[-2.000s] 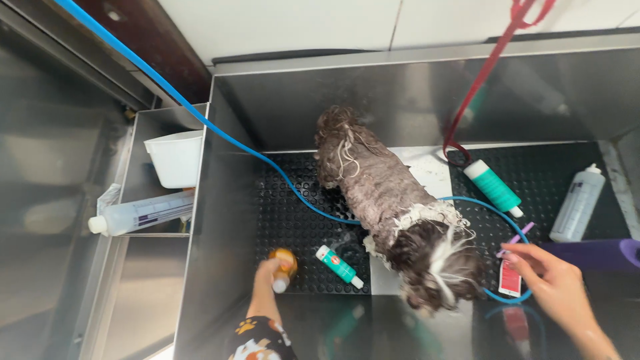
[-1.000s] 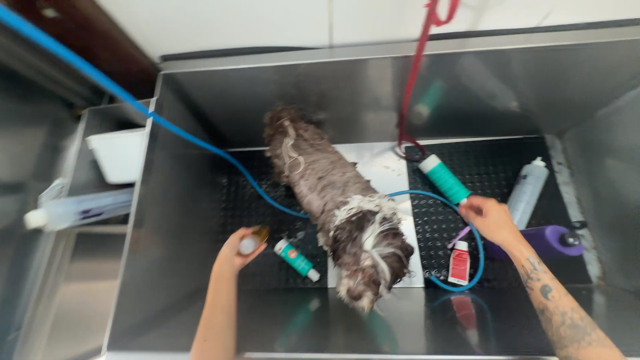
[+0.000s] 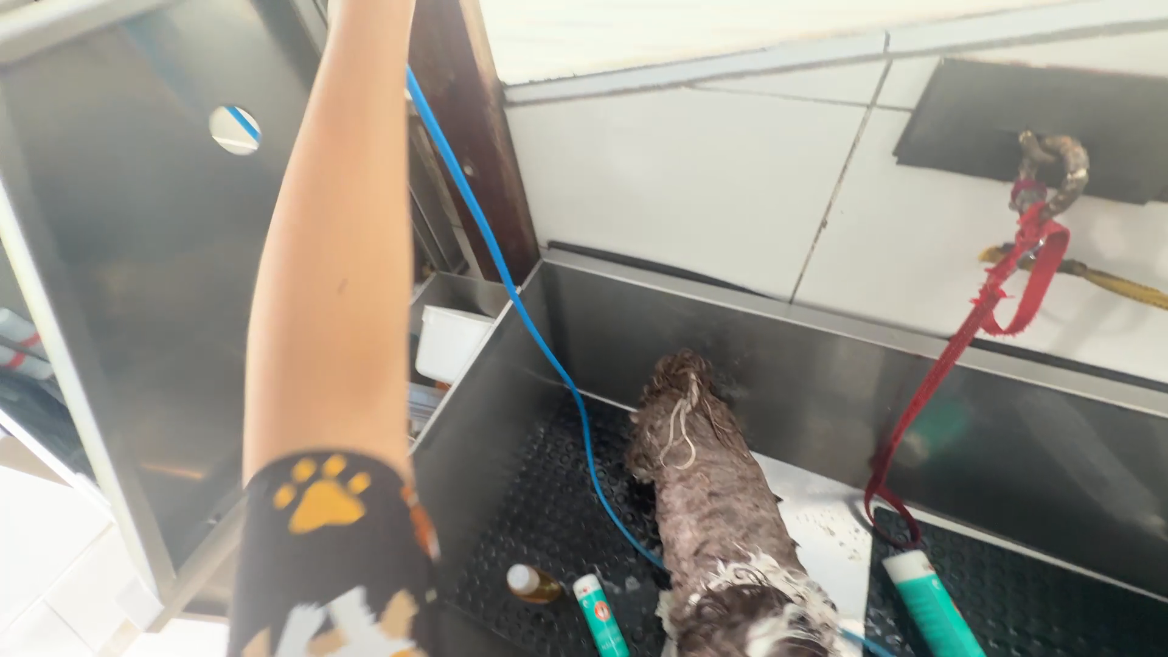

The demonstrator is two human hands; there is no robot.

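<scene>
My left forearm, in a dark sleeve with a paw print, reaches up past the top edge, so my left hand is out of the frame. My right hand does not show. A wet brown and white dog [image 3: 721,511] stands in the metal tub. Left of it, on the black rubber mat [image 3: 511,511], lie a small amber bottle with a white cap [image 3: 534,584] and a small teal tube [image 3: 599,616]. A larger teal bottle with a white cap [image 3: 931,607] lies to the dog's right.
A blue hose [image 3: 538,338] runs from the upper left down behind the dog. The red leash [image 3: 949,365] hangs from a metal ring [image 3: 1054,169] on the tiled wall. A white plastic container [image 3: 452,342] sits beside the tub's metal wall [image 3: 474,392].
My left hand has let go of the amber bottle, and the arm has risen out of the top of the view. My right hand has left the view, which has swung up and left.
</scene>
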